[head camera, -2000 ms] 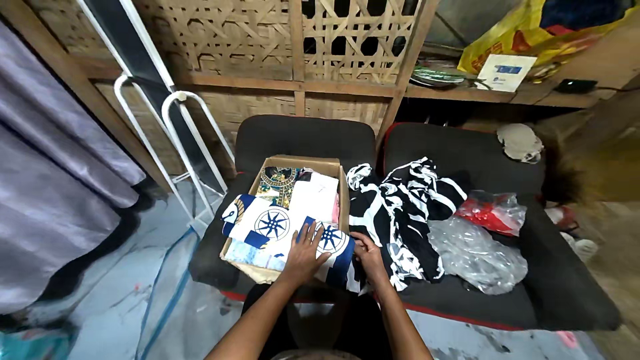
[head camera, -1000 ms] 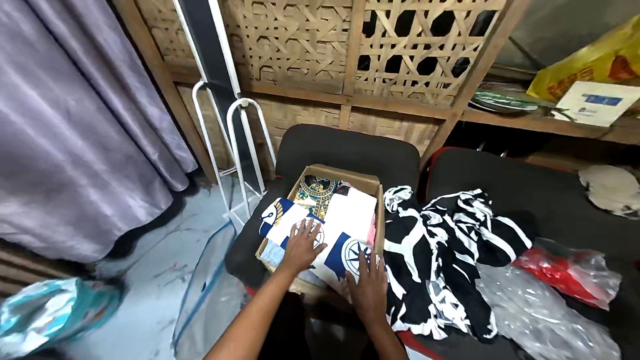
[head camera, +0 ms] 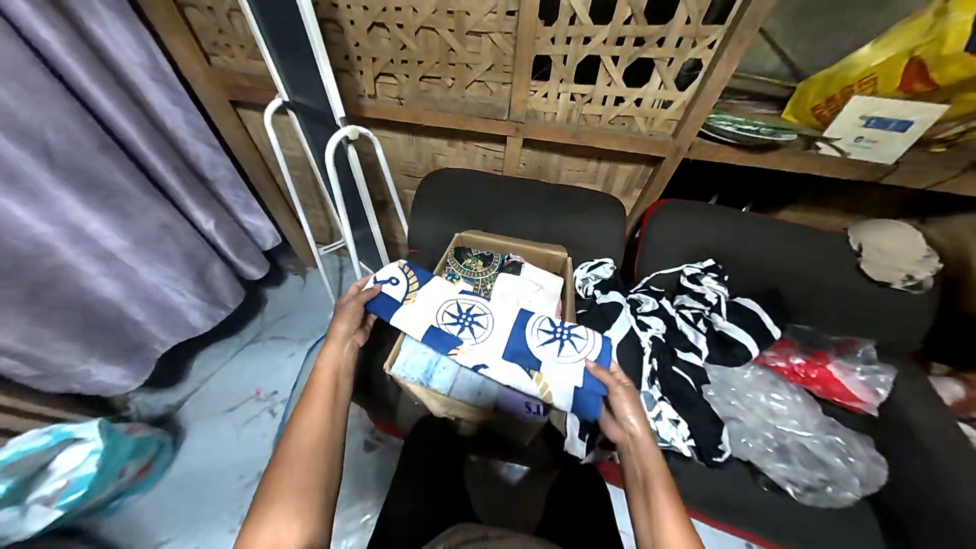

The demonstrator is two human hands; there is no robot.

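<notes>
A folded blue and white cloth with compass and anchor prints [head camera: 488, 329] stretches between my hands over an open cardboard box [head camera: 566, 282]. My left hand [head camera: 355, 311] grips its left end, and my right hand [head camera: 616, 396] grips its right end. Inside the box, behind the cloth, lie a dark cloth with a gold and teal pattern [head camera: 474, 268] and a white cloth [head camera: 528, 288]. Pale blue and purple folded pieces [head camera: 450, 374] show at the box's near side. Right beside the box, a black and white patterned cloth [head camera: 671, 335] lies crumpled on the seat.
Clear plastic [head camera: 793, 427] and a red item in plastic [head camera: 827, 366] rest on the dark seat [head camera: 732, 236]. A cap-like pale cloth [head camera: 894, 254] hangs on the backrest. A white metal frame [head camera: 339, 175] stands left, near a grey curtain [head camera: 114, 191] and a teal-white bag [head camera: 76, 473].
Both hands lay on the compass-print cloth over the box; now they hold it by its two ends, spread apart. My left hand has moved out to the left.
</notes>
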